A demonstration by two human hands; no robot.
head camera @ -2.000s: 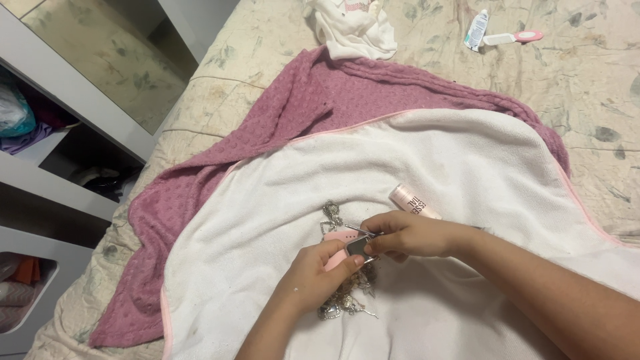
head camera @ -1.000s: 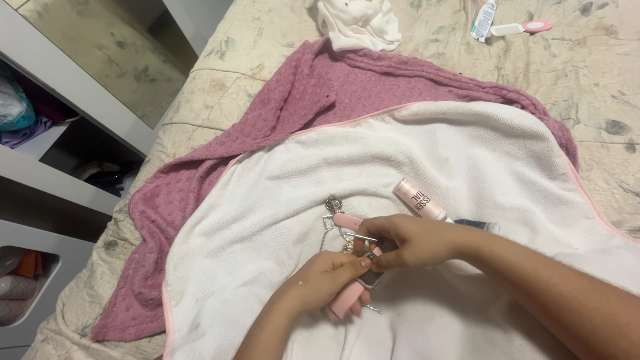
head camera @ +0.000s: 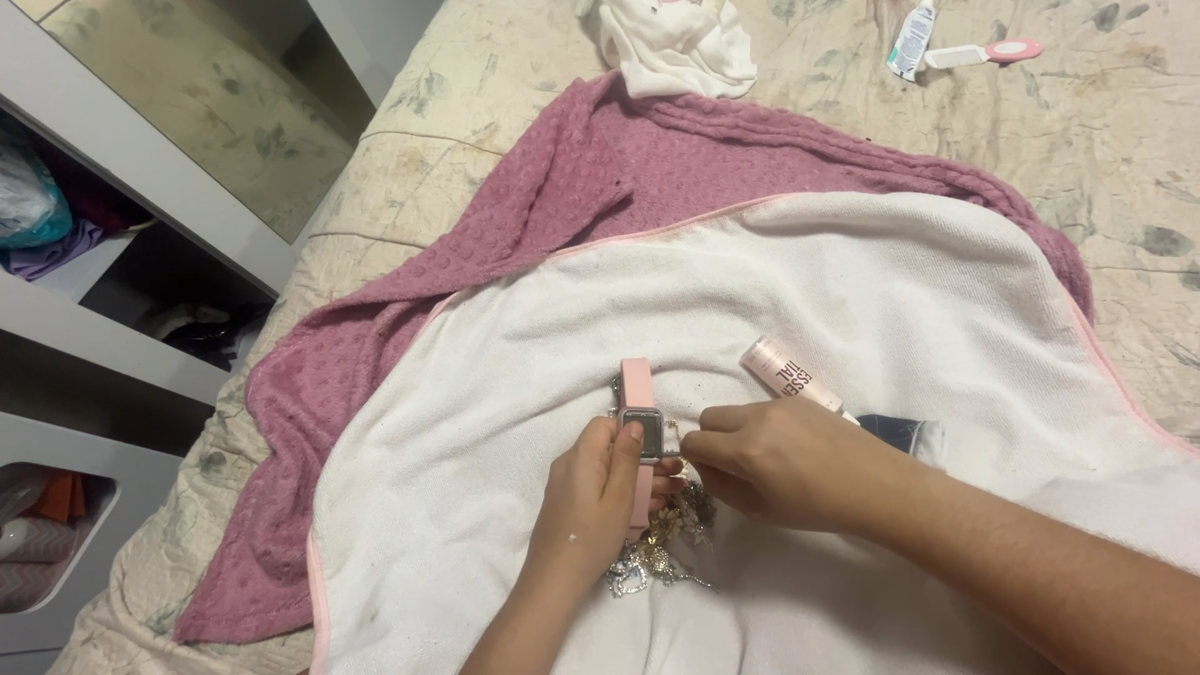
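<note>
A smartwatch with a pink strap [head camera: 637, 384] is held upright in my left hand [head camera: 592, 487], the thumb on its square face. Close to the right side of the watch case, my right hand [head camera: 783, 459] has its fingers bent together; a small metallic piece shows by the fingertips, and whether they pinch it is unclear. Beneath and below the hands lies a pile of gold and silver jewelry [head camera: 661, 553] on the white towel [head camera: 525, 356]. A pale pink tube [head camera: 789, 375] bearing writing rests just beyond my right hand, which partly covers it.
Dark blue cloth [head camera: 891, 431] lies beside my right forearm. A pink textured blanket [head camera: 525, 216] is under the towel on the bed. Farther off are a white cloth [head camera: 680, 47], a squeeze tube [head camera: 911, 42] and a pink-handled comb [head camera: 984, 52]. Shelving [head camera: 141, 187] stands left.
The watch has turned from slanted to nearly upright, its face now showing in my left hand. My right hand has moved from over the watch to its right side.
</note>
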